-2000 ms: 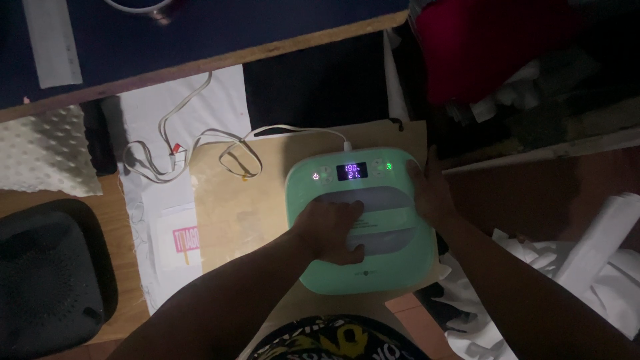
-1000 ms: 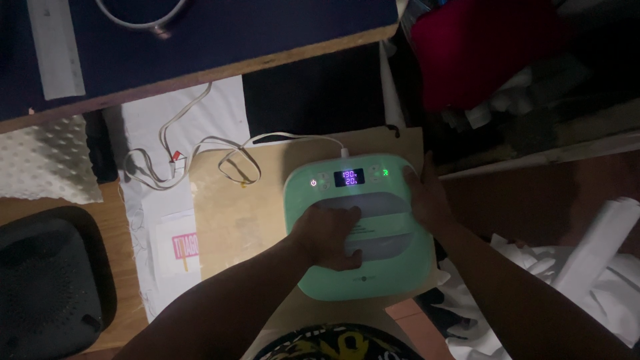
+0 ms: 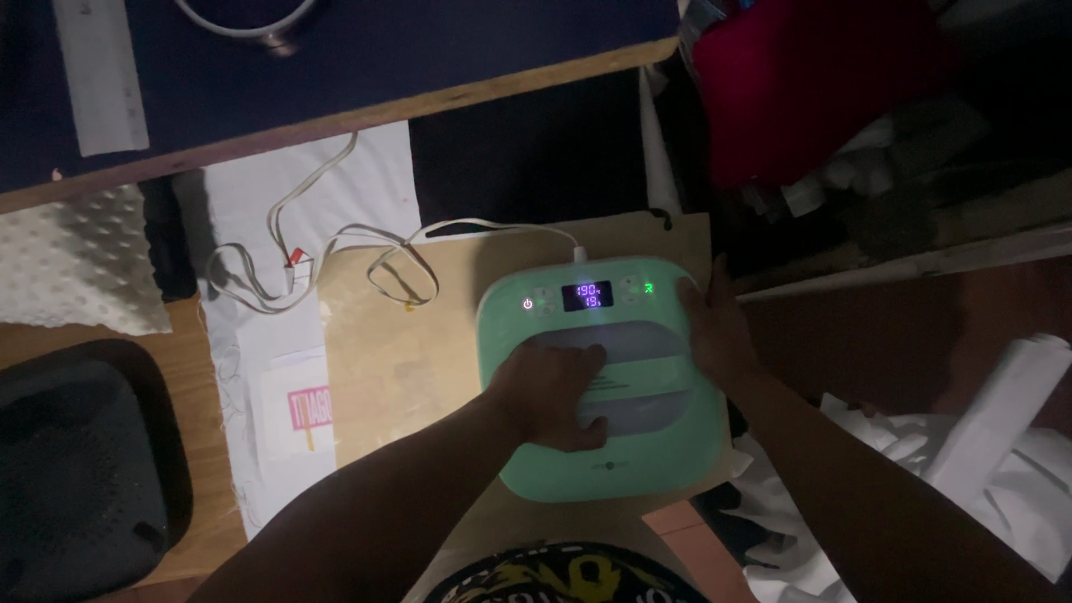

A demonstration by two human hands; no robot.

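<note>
A mint-green portable heat press [image 3: 620, 481] with a lit display lies on a brown protective sheet [image 3: 394, 335]. My left hand [image 3: 548, 389] grips its handle from the left, thumb and fingers reaching over the bar between two grey recesses. At the press's right edge rests my right hand [image 3: 720, 327], its fingers against the side and partly in shadow. A pale power cord [image 3: 502, 224] runs from the top of the press and lies in loops over the sheet and a white cloth [image 3: 230, 385]. Left of the sheet, a small printed piece [image 3: 308, 408] with pink lettering shows.
Beyond the press is a dark blue tabletop [image 3: 377, 50] with a wooden edge and a ruler [image 3: 100, 75]. A black plastic stand or tray [image 3: 75, 469] lies at left. Red fabric [image 3: 804, 92] sits upper right; crumpled white material [image 3: 888, 469] and a white roll [image 3: 997, 410] lie at right.
The number on the lower line of the display has counted down. Both hands stay in place on the press.
</note>
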